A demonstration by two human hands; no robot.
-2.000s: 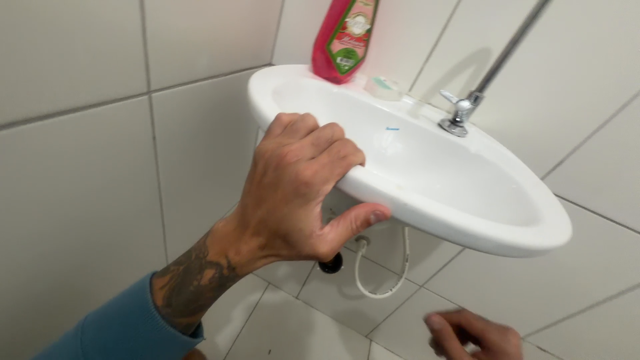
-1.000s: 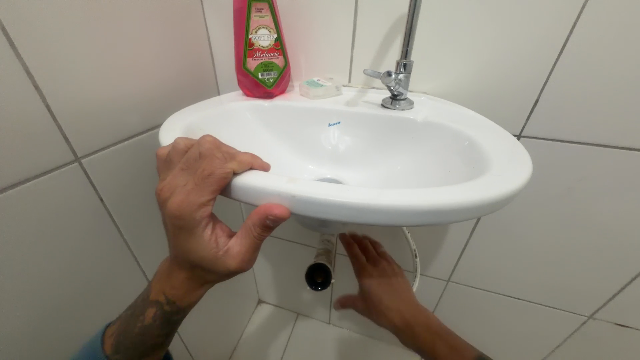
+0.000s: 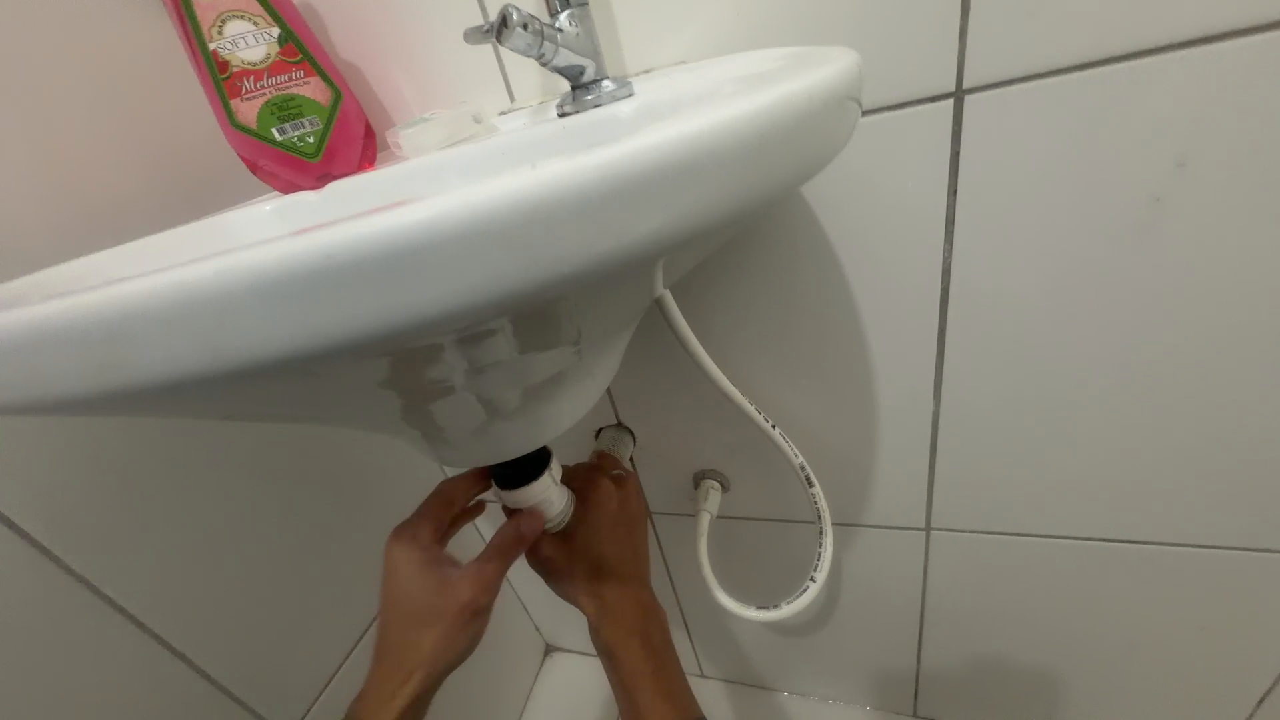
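Beneath the white ceramic washbasin (image 3: pixel 540 230), my left hand (image 3: pixel 440 585) grips a white plastic drain fitting (image 3: pixel 535 490) between thumb and fingers. The fitting sits just below the black drain outlet (image 3: pixel 522 467) at the underside of the bowl. Close against its right side is my right hand (image 3: pixel 595 530), back toward the camera; its fingers are mostly hidden, so their hold is unclear. A white pipe end (image 3: pixel 614 443) comes from the wall just above that hand.
A white flexible supply hose (image 3: pixel 775 430) loops from the basin to a wall connection (image 3: pixel 711 481). On the rim stand a pink liquid soap bottle (image 3: pixel 275 90), a clear soap dish (image 3: pixel 440 130) and a chrome tap (image 3: pixel 560 50). Tiled walls surround the basin.
My left hand has let go of the basin's rim and is now at the drain fitting below. My right hand is now beside it. The view has moved lower and closer.
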